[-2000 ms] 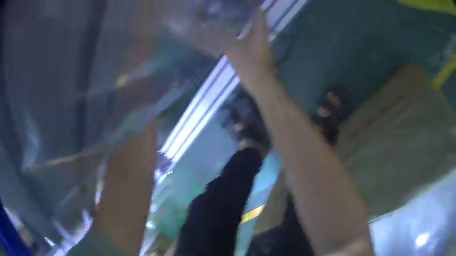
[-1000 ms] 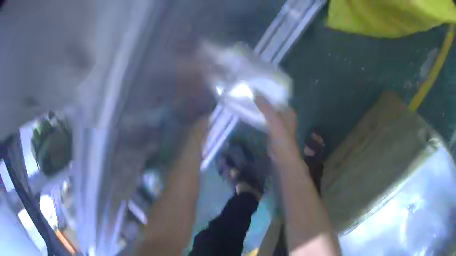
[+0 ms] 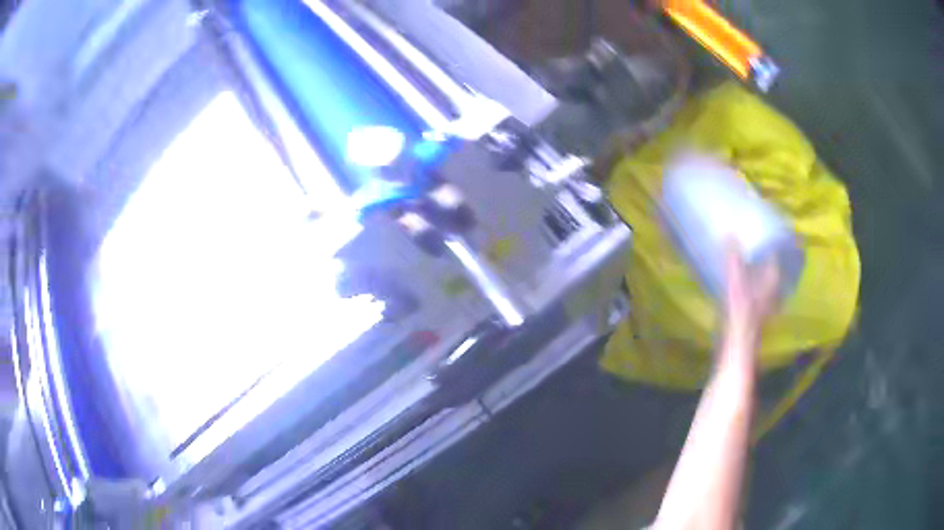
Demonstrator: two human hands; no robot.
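My right hand (image 3: 754, 282) holds a pale, whitish cylinder (image 3: 725, 219) by its near end. It looks like a film roll or core, blurred, and is in front of the yellow bag (image 3: 818, 207) at the machine's end. My left hand is not in view.
The machine bed (image 3: 217, 300) with strong glare fills the left. A blue rubber roller (image 3: 321, 72) and steel guide rollers (image 3: 399, 52) cross it, with a bracket (image 3: 430, 207) at the roller end. The orange shaft (image 3: 714, 36) is at the top right, above the green floor (image 3: 890, 414).
The view has swung to the machine's end. The left hand has left the picture. The crumpled clear-white thing between the hands no longer shows as such; the right hand now holds a pale cylinder.
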